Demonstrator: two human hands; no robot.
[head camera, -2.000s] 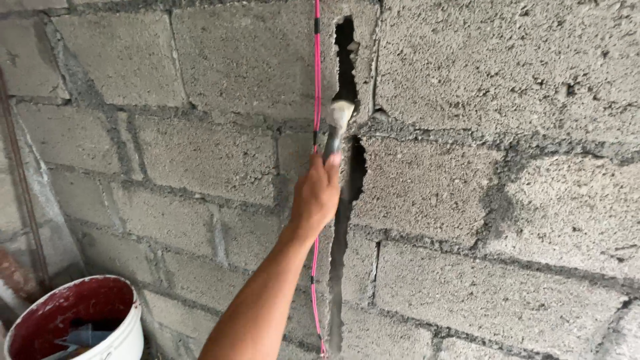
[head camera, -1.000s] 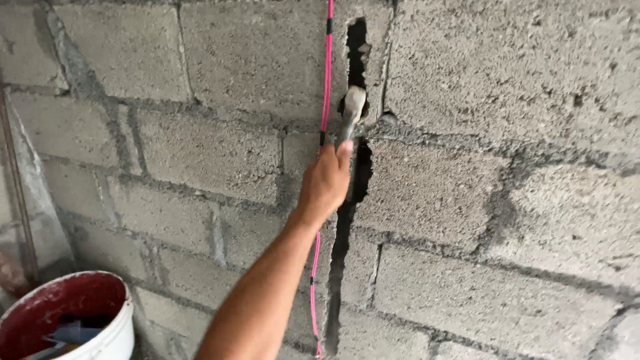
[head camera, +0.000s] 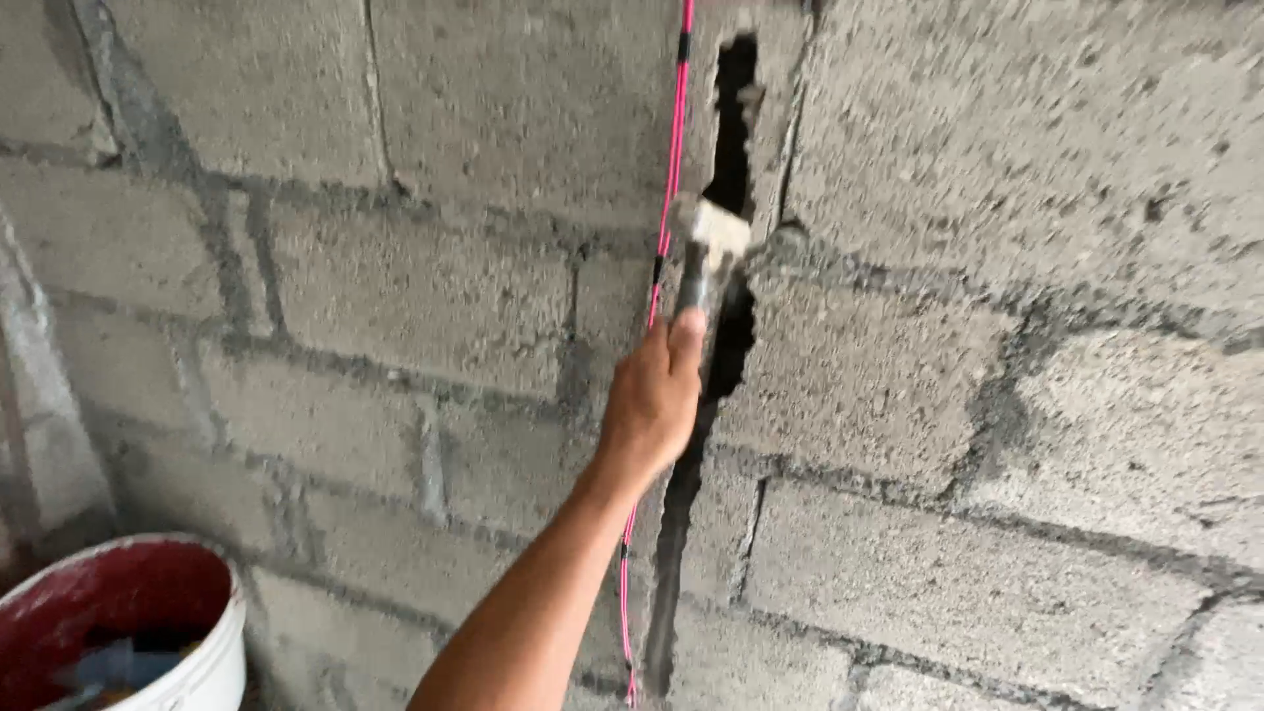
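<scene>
My left hand (head camera: 652, 395) reaches up from the lower middle and grips the handle of a short brush-like tool (head camera: 721, 229). Motion blurs its broad pale head, so its exact kind is unclear. This head is over the narrow vertical slot (head camera: 733, 138) cut in the concrete block wall (head camera: 869, 365), level with a mortar joint. Bright pink cables (head camera: 676, 138), bound at intervals with black tape, run down the wall just left of the slot. They pass behind my hand and forearm and show again below. A grey strip or pipe lies in the slot's lower part. My right hand is out of view.
At the lower left stands a white bucket (head camera: 232, 632) with a red, smeared inside and blurred items in it. A rod or pipe (head camera: 12, 434) and a pale strip lie along the left edge. Rough mortar joints cross the wall.
The tool's head has shifted from over the slot toward its left edge and turned since one second ago. My left hand keeps its grip. The view has moved slightly.
</scene>
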